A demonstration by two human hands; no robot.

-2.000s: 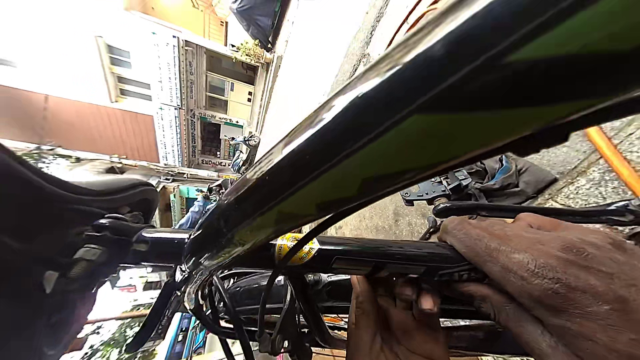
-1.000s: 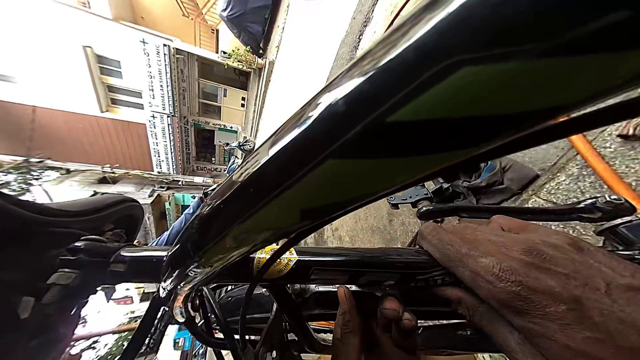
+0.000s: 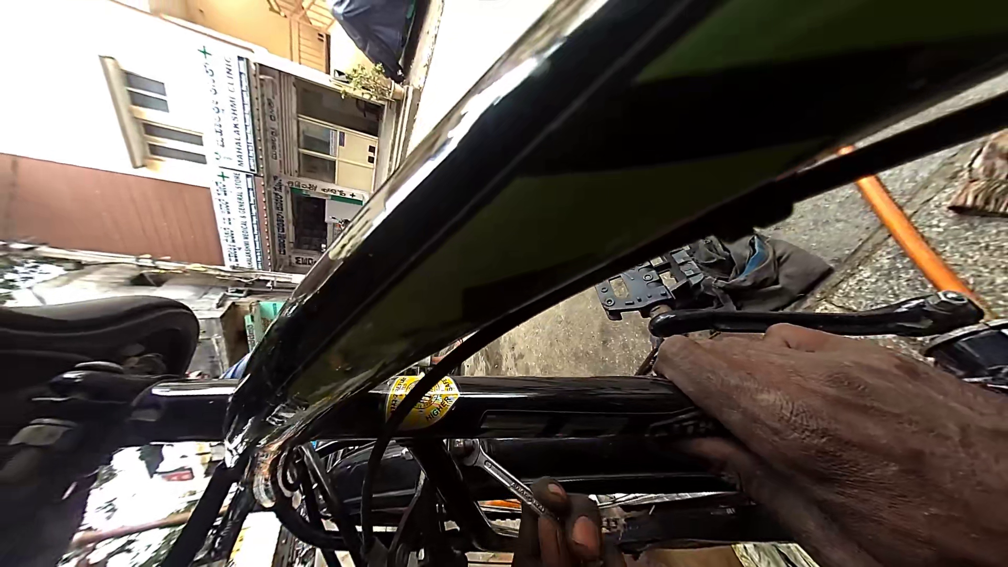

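Note:
My left hand is low in the middle, fingers closed on a chrome wrench. The wrench's upper end meets a fastener beside the bicycle's black seat tube, just below a round yellow sticker. At the right, my right hand lies back up over the lower seat tube and appears to grip it, next to the crank arm; its fingertips are partly hidden. A thin black cable crosses the sticker.
The view is turned sideways. A broad black and green frame tube crosses above the hands. The saddle is left, a pedal right. Beyond lie dark cloth and an orange pole on the ground; a building stands behind.
The wrench now shows in my left hand; neither earlier frame plainly shows it. The left hand's fingers have changed pose. My right hand stays at the lower seat tube.

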